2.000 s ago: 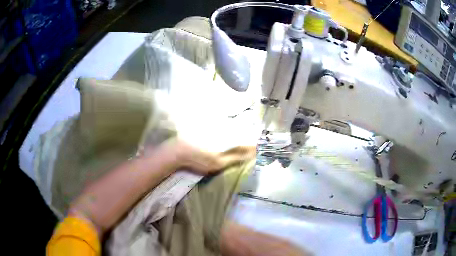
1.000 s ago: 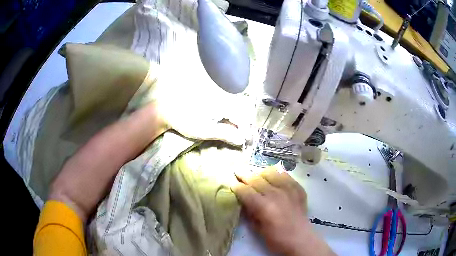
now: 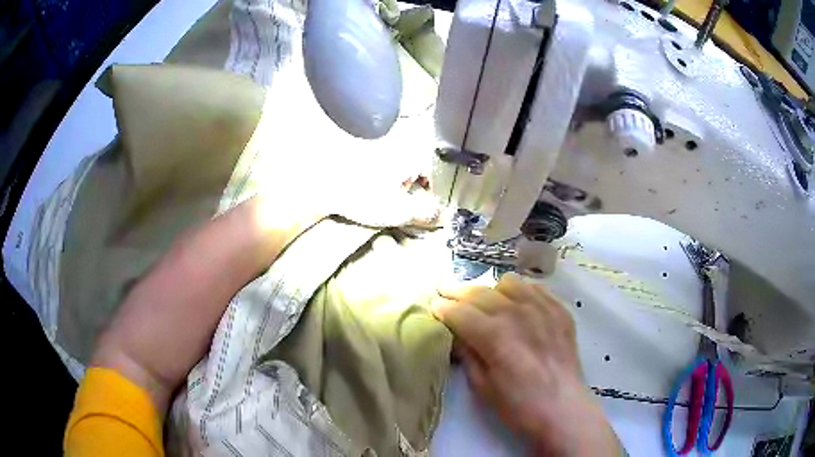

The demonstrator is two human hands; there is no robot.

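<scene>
The khaki garment (image 3: 357, 330) with off-white striped lining (image 3: 259, 312) lies bunched left of and under the sewing machine head (image 3: 500, 107). Its edge runs to the presser foot (image 3: 469, 241). My right hand (image 3: 518, 335) presses on the khaki cloth just in front of the foot, fingertips on its edge. My left forearm, with an orange sleeve, reaches across the garment. My left hand (image 3: 407, 192) lies left of the needle, mostly lost in lamp glare and under cloth; its fingers cannot be made out.
Scissors with blue and pink-red handles (image 3: 700, 402) lie right of my right hand. A cream tape (image 3: 643, 294) trails right under the machine arm. The lamp head (image 3: 353, 71) hangs over the cloth. A tension dial (image 3: 633, 125) sits on the machine.
My right hand came to the cloth by the foot after two seconds ago and stays there. The view has moved closer, then shifted slightly. The left forearm still lies across the garment.
</scene>
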